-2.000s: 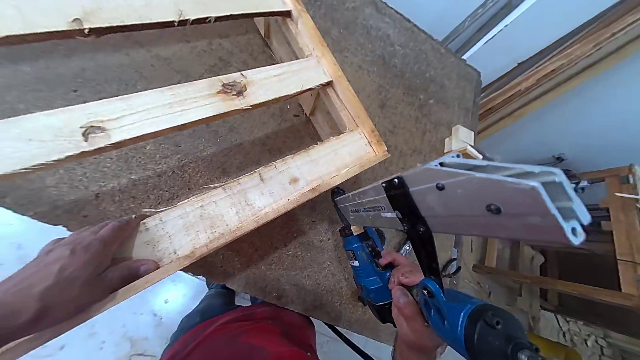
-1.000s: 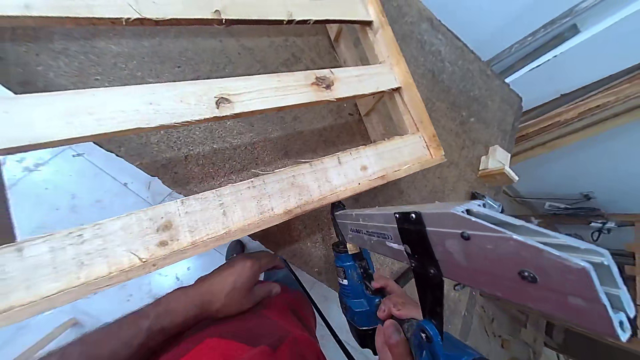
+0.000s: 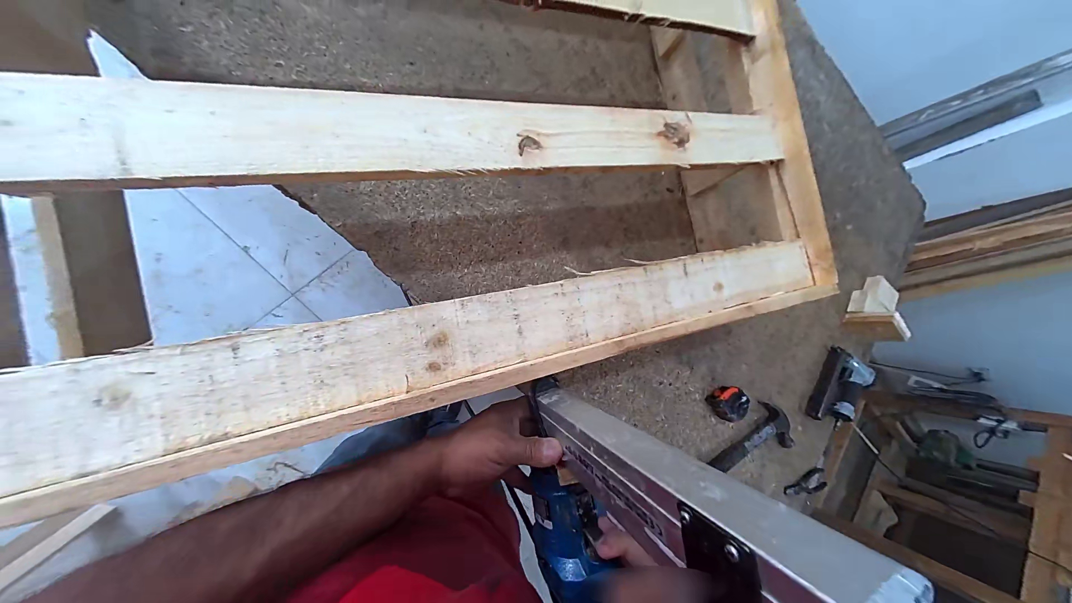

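Note:
A slatted wooden frame (image 3: 469,360) of pale, rough boards lies across a chipboard panel (image 3: 519,226). Below its near rail is a blue power tool (image 3: 563,528) with a long aluminium profile (image 3: 712,477) fixed to it by a black bracket (image 3: 720,553). My left hand (image 3: 498,444) is closed around the near end of this assembly, its thumb against the profile and its other fingers partly hidden. My right hand (image 3: 624,548) grips the blue body lower down, partly behind the profile and blurred. The profile's tip lies just under the frame's edge.
On the panel's right side are a black and orange tape measure (image 3: 727,403), a claw hammer (image 3: 758,435), a pneumatic nailer (image 3: 840,385) with a hose and a small wood block (image 3: 875,301). Long boards (image 3: 988,243) lie along the wall. A wooden rack (image 3: 955,502) stands lower right.
My left hand has gone from the frame's rail to my lap, then to the profile's near end. The profile has swung to point more steeply down and right, uncovering the hammer and nailer.

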